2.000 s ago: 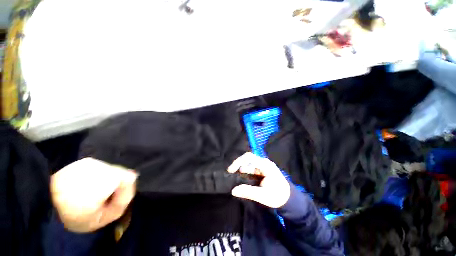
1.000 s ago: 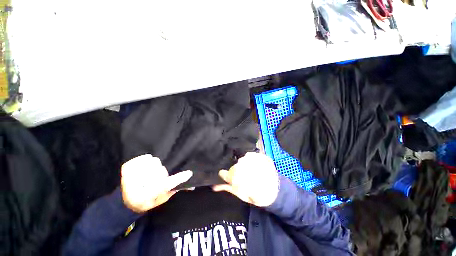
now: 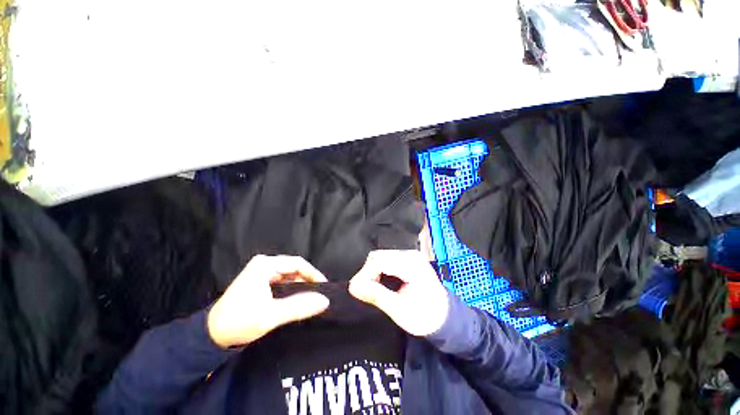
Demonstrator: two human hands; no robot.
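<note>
A black garment piece (image 3: 324, 194) lies in my lap below the table edge. My left hand (image 3: 268, 300) pinches its near edge between thumb and fingers. My right hand (image 3: 399, 290) pinches the same edge a short way to the right, thumb and finger closed on the cloth. A narrow dark strip of the edge shows between the hands. The rest of the piece hangs in loose folds beyond them, towards the table.
The white table (image 3: 243, 81) spans the top. Red-handled scissors (image 3: 626, 14) and a clear plastic bag (image 3: 572, 36) lie at its right. A blue crate (image 3: 466, 267) stands right of my lap under a black garment pile (image 3: 560, 203). More black cloth (image 3: 40, 284) is at left.
Both hands have moved in front of my shirt and come together. The edge first stretched between them is now pinched in a short span, and the cloth beyond is more folded.
</note>
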